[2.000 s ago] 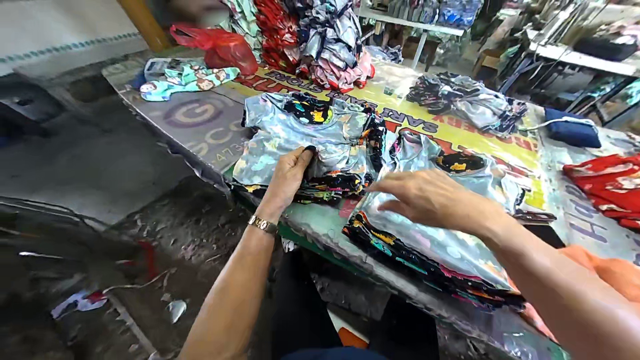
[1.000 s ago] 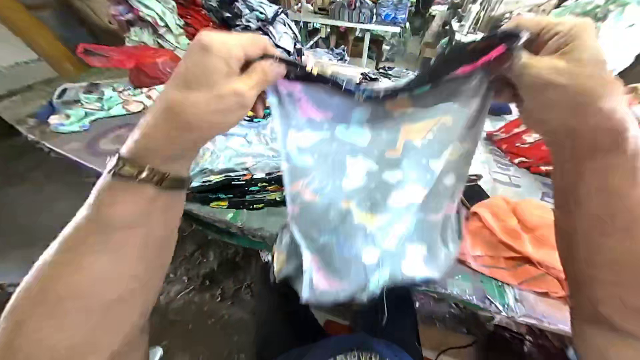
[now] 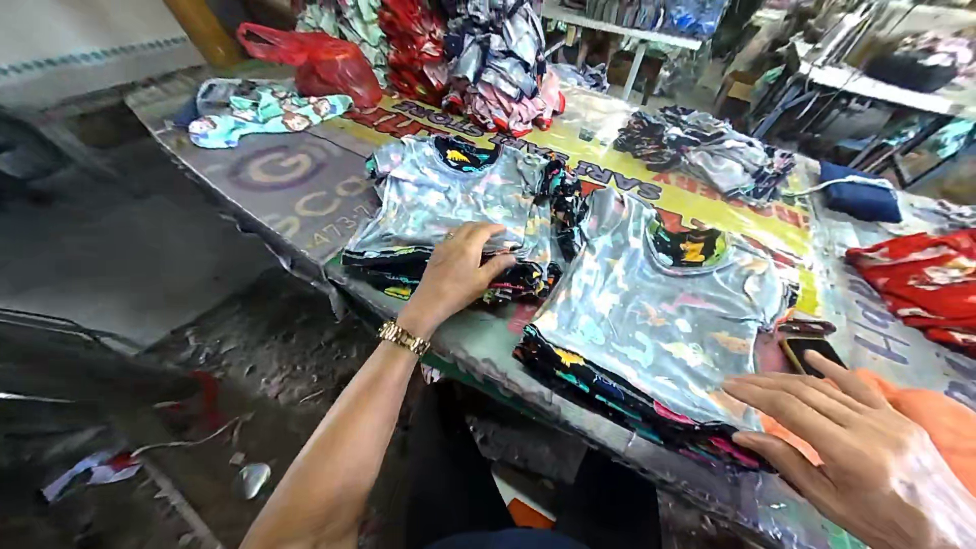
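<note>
Two stacks of small printed shirts, inside out with pale grey sides up, lie side by side on the table. My left hand (image 3: 456,271), a gold-coloured watch on its wrist, rests with spread fingers on the front hem of the left stack (image 3: 465,198). At the lower right corner of the right stack (image 3: 648,313), my right hand (image 3: 846,435) lies flat with fingers apart, its fingertips at the hem. Dark edges with bright prints show along the front of both stacks. Neither hand grips anything.
Behind are a red plastic bag (image 3: 335,69), a mint printed cloth (image 3: 267,114), bundled garments (image 3: 496,61) and a crumpled grey pile (image 3: 701,152). To the right lie a phone (image 3: 812,354), orange cloth (image 3: 938,419), red cloth (image 3: 930,286) and a dark blue pouch (image 3: 860,191).
A second ago both hands held a garment up by its dark edge. It has been let go, and the hands are down at the two stacks.
</note>
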